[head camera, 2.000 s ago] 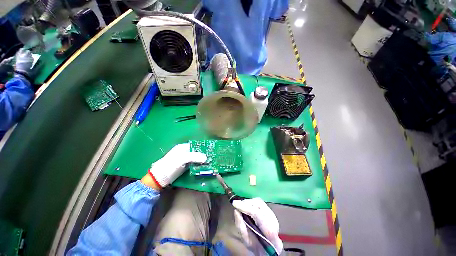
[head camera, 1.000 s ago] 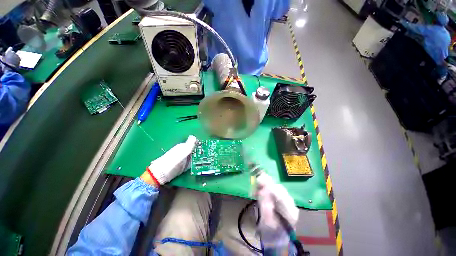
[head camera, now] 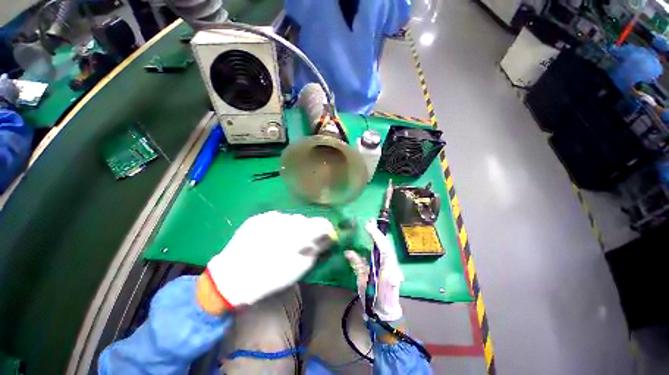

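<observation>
My left hand [head camera: 268, 256], in a white knit glove with an orange-red cuff, is raised over the green mat. Its fingers grip the blurred circuit board [head camera: 346, 233], which looks tilted; its face cannot be made out. My right hand [head camera: 385, 275], in a white glove, holds the soldering iron [head camera: 384, 212] with its tip pointing up and away, left of the iron stand [head camera: 417, 205] and not in it. Some right fingers are spread towards the board. Whether they touch it cannot be told.
The fume hood [head camera: 325, 172] stands just beyond my hands, with the white blower [head camera: 242, 91] behind it. The white bottle [head camera: 369, 150], black fan [head camera: 412, 151] and yellow sponge [head camera: 422, 240] are at right. A board [head camera: 130, 155] lies on the conveyor at left. A person in blue [head camera: 337, 51] is ahead.
My left hand has risen and moved right, lifting the board off the mat. The iron has swung from the board to point upward near the stand. The whole view has shifted slightly.
</observation>
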